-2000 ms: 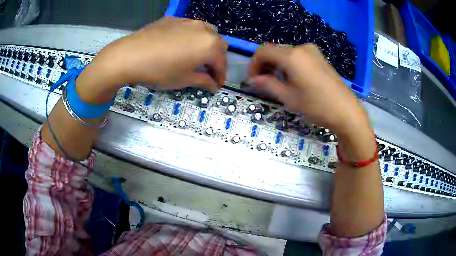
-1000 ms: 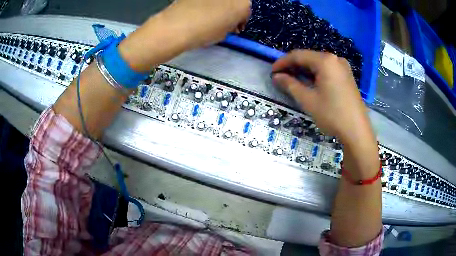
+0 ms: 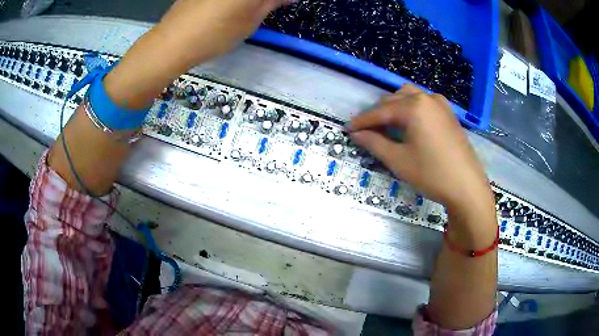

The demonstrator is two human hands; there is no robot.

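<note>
The white circuit board panel (image 3: pixel 282 147) runs in a long row, with round pale-topped capacitors along its far edge and blue parts mid-board. My right hand (image 3: pixel 410 138) is over its far edge, thumb and forefinger pinched on a small dark capacitor (image 3: pixel 349 126), mostly hidden. My left hand (image 3: pixel 230 23) is at the top, beside the bin's left end. Its fingers are cut off by the frame's edge, so its grip is hidden. The blue bin (image 3: pixel 483 65) beyond the board holds a heap of loose black capacitors (image 3: pixel 381 36).
Silver metal rails (image 3: pixel 263 203) run on both sides of the boards. A clear labelled bag (image 3: pixel 525 118) lies right of the bin, and another blue bin (image 3: pixel 558 59) stands farther right. A blue strap (image 3: pixel 115 105) with a cord is on my left wrist. White paper (image 3: pixel 387 292) lies on the near ledge.
My right hand has moved down from above the rail to the board's far edge. My left hand has moved left along the bin, partly out of frame. The boards sit slightly differently in view.
</note>
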